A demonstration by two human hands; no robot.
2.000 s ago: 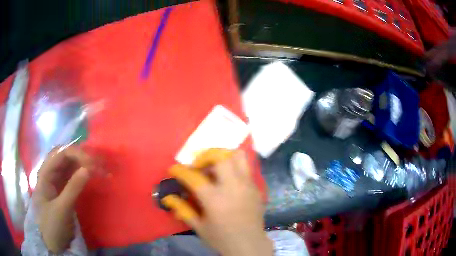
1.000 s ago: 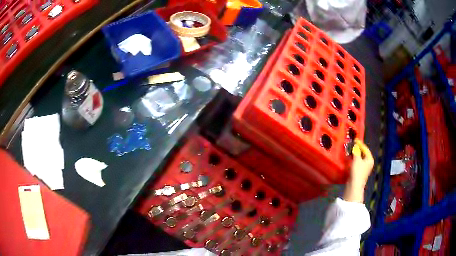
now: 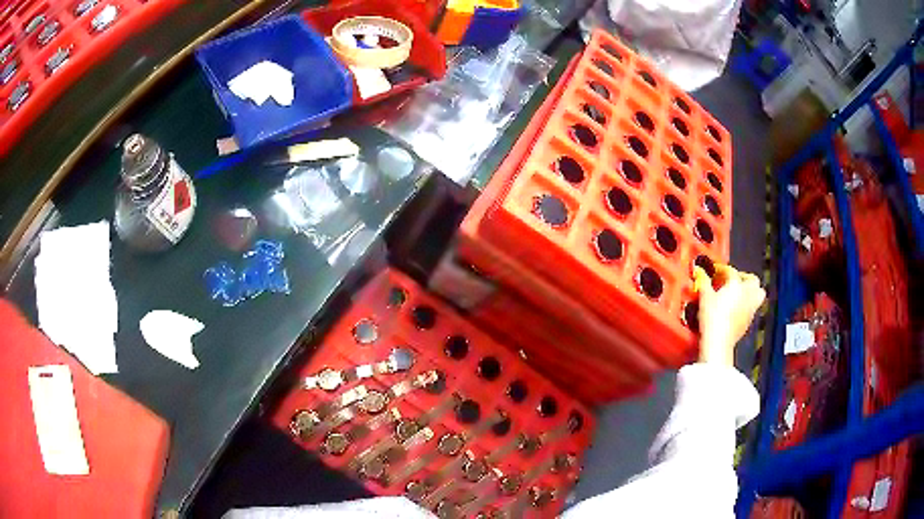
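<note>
The red watch tray (image 3: 567,243) stands at the centre right, with rows of round holes holding dark discs. My right hand (image 3: 727,304) is at its near right corner, yellow finger cots on the fingertips, touching a hole there. Whether the fingers grip a disc is hidden. A lower red tray (image 3: 334,405) below it holds watches with metallic bands and several dark discs. My left hand is not in view.
On the dark green bench are a glass bottle (image 3: 152,203), white tissue (image 3: 76,294), a white scrap (image 3: 172,337), a blue heap (image 3: 248,274), a blue bin (image 3: 218,66) and a tape roll (image 3: 372,41). The white card (image 3: 58,419) lies on the red mat (image 3: 127,446). Blue racks stand right.
The view has swung from the mat to the trays. The card, earlier near my right hand, lies on the mat. My right hand has shifted slightly up along the tray's edge. My left hand left view.
</note>
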